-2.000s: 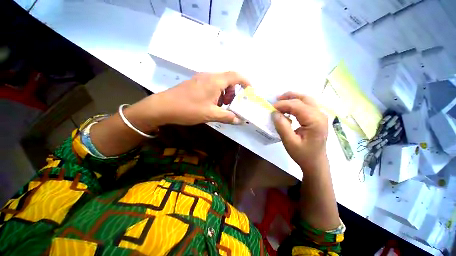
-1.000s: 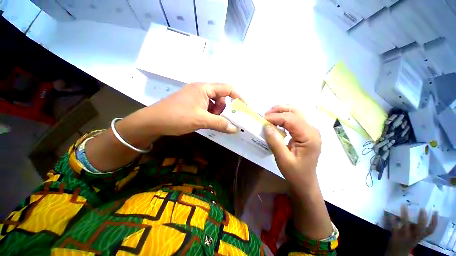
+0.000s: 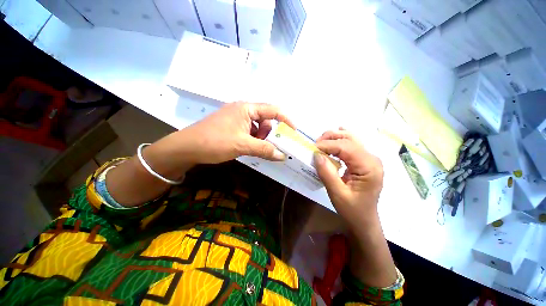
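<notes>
My left hand (image 3: 239,134) and my right hand (image 3: 353,170) hold a small white carton (image 3: 296,149) between them, over the front edge of the table. The left thumb and fingers grip its left end. The right thumb and fingers grip its right end. A yellow strip or face (image 3: 294,134) shows along the carton's upper side, and small dark print shows on the side facing me. What is inside the carton is hidden.
A larger white box (image 3: 206,69) lies behind my left hand. White cartons (image 3: 254,27) stand in a row at the back. Yellow paper (image 3: 426,122), a patterned strip (image 3: 413,171) and bundled dark cables (image 3: 468,167) lie at right, beside loose cartons (image 3: 506,242).
Both hands and the carton have shifted slightly left in view since the first frame. Another person's hand, seen at the lower right one second ago, is gone. The grip looks much the same.
</notes>
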